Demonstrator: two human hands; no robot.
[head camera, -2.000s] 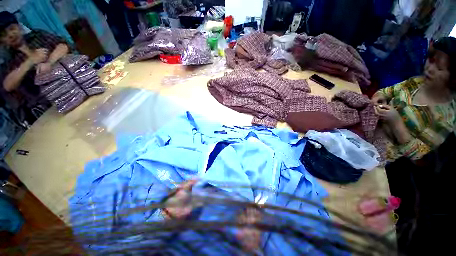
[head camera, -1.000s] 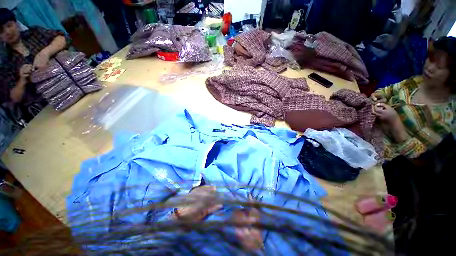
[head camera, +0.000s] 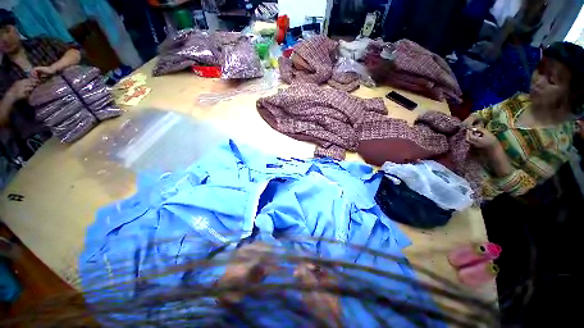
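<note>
A light blue shirt (head camera: 192, 221) lies in a wide, creased heap nearest me, with a small white mark on its left part. A dark gap with a pale edge shows near its middle. My left hand (head camera: 246, 269) and my right hand (head camera: 317, 288) are close together low on the shirt. Both are blurred and crossed by dark strands of hair. The fingers touch or hold the cloth, but the grip cannot be made out. No tool can be seen in them.
Clear bags (head camera: 150, 144) lie at left. Tweed jackets (head camera: 307, 115) and a phone (head camera: 401, 100) lie beyond. A white plastic bag (head camera: 432, 182) rests on a black item at right, near pink cones (head camera: 472, 262). One person sits at right handling tweed; another at left is behind bagged garments (head camera: 73, 102).
The view has shifted slightly, moving the table things left. My left hand is slightly further left and lower than one second ago. The person at left has moved their hands.
</note>
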